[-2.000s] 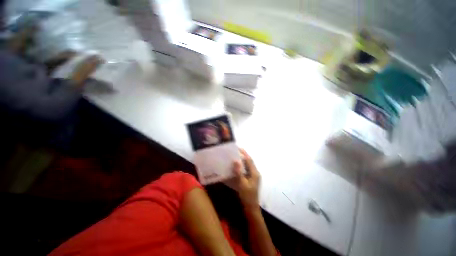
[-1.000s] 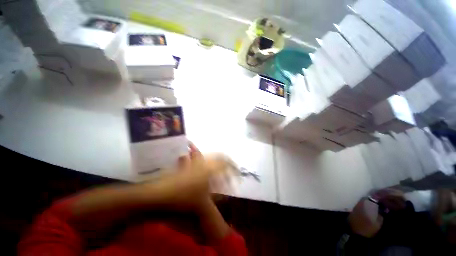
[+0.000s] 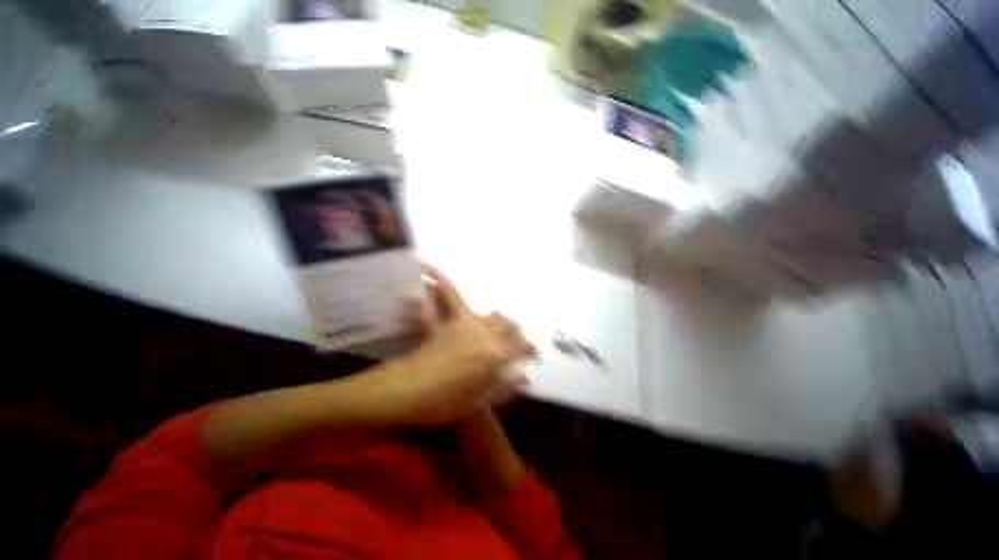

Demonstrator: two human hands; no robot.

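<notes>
A white retail box (image 3: 367, 290) with a dark picture panel is held tilted over the table's front edge, left of centre. My right hand (image 3: 439, 301) grips its right side; only its fingers show, as the rest is behind my left hand. My left hand (image 3: 482, 352) lies crossed over my right hand or wrist, its fingers pointing right. It is blurred, and whether it holds anything cannot be told.
White boxes (image 3: 329, 82) stand at the back left. Another picture box (image 3: 641, 159) stands at right beside leaning box stacks (image 3: 811, 208). A teal basket or bag (image 3: 696, 66) and a cream bag (image 3: 613, 44) are behind. A small tangled strip (image 3: 575, 347) lies near my hands. A blurred person's hand (image 3: 865, 481) shows lower right.
The view swung right, then slightly back. My left hand came in from below and crossed over my right. The box stays in my right hand, now more tilted than one second ago.
</notes>
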